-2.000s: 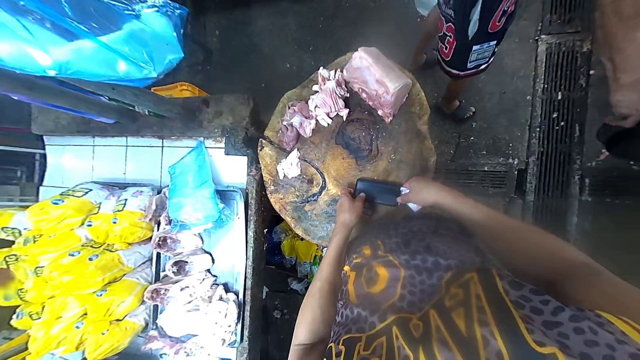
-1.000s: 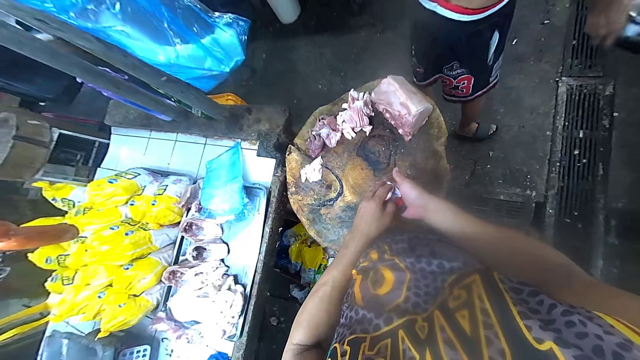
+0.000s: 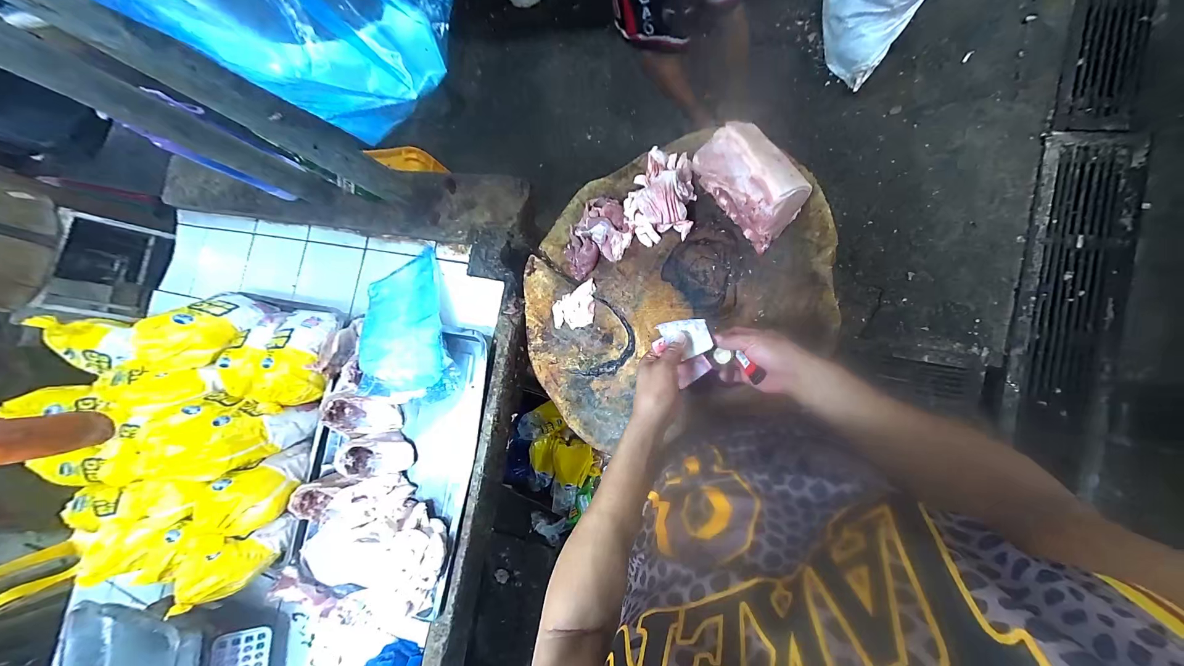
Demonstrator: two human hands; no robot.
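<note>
My left hand (image 3: 659, 375) pinches a white paper piece (image 3: 684, 337) over the near edge of a round wooden chopping block (image 3: 610, 393). To its right, my right hand (image 3: 772, 361) is closed on a small item with a red and black end (image 3: 750, 368); whether this is a lighter or a pen I cannot tell. A pale round thing (image 3: 721, 355) shows between the hands. On the block's far side lie a large slab of raw meat (image 3: 751, 180), sliced pale pieces (image 3: 660, 196) and darker meat scraps (image 3: 599, 233). A small fatty piece (image 3: 575, 305) lies nearer the left edge.
At left, a tiled counter (image 3: 217, 268) bears yellow bagged chickens (image 3: 194, 430) and a metal tray (image 3: 476, 370) of meat with a blue plastic bag (image 3: 403, 324). A person's leg (image 3: 680, 79) is beyond the block. Floor grates (image 3: 1078, 277) run along the right.
The black flat object seen between my hands two seconds ago is no longer visible there. White paper and a red-and-black item now show. The person beyond the block has moved.
</note>
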